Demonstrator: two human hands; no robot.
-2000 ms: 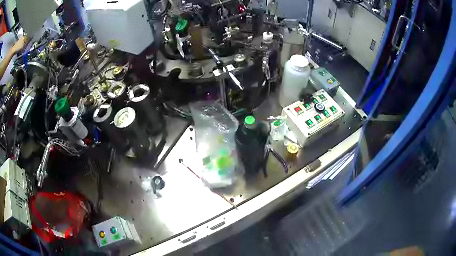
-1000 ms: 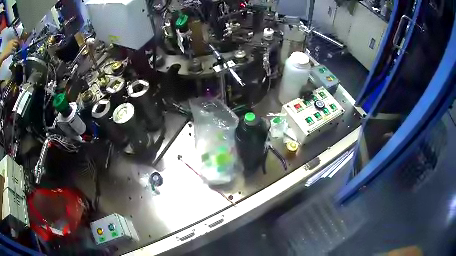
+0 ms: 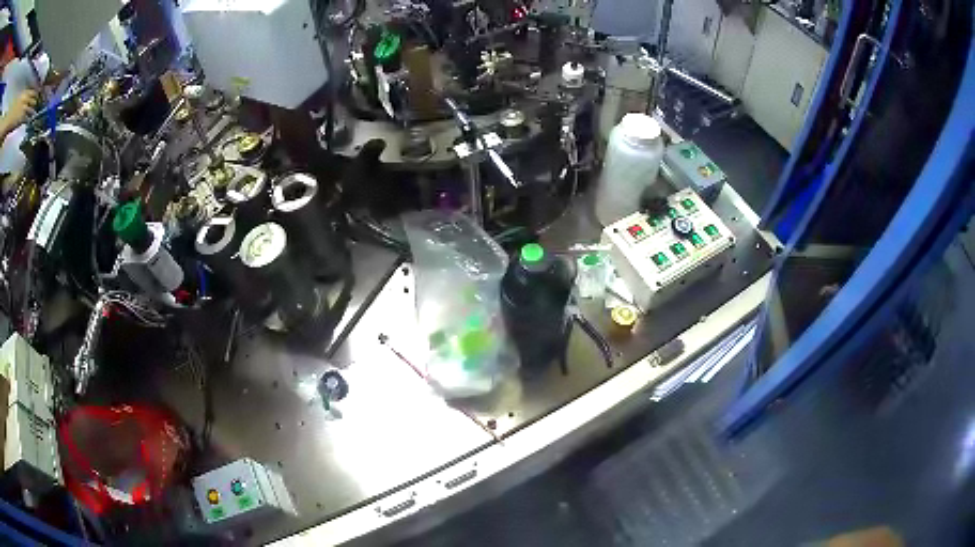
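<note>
Neither of my hands can be made out. A crumpled clear bag (image 3: 460,310) with bright green pieces lies on the metal base plate (image 3: 374,417). A dark bottle (image 3: 537,310) with a green cap stands upright close to its right. Dark thin handles (image 3: 593,337), perhaps pliers, lie right of the bottle. A thin reddish rod (image 3: 428,374) lies at the bag's lower left. A small dark ring-like part (image 3: 333,386) lies farther left. Black cylinders (image 3: 280,283) with pale ring tops stand behind it.
A button control box (image 3: 671,248) and white bottle (image 3: 631,171) stand at right. A smaller button box (image 3: 242,490) and red-edged bag (image 3: 123,454) are front left. A blue-framed door (image 3: 845,321) bounds the right. Another person's arm (image 3: 19,107) shows at far left.
The other person's arm at the far left has shifted slightly. The camera view has moved a little. The items on the plate keep their places.
</note>
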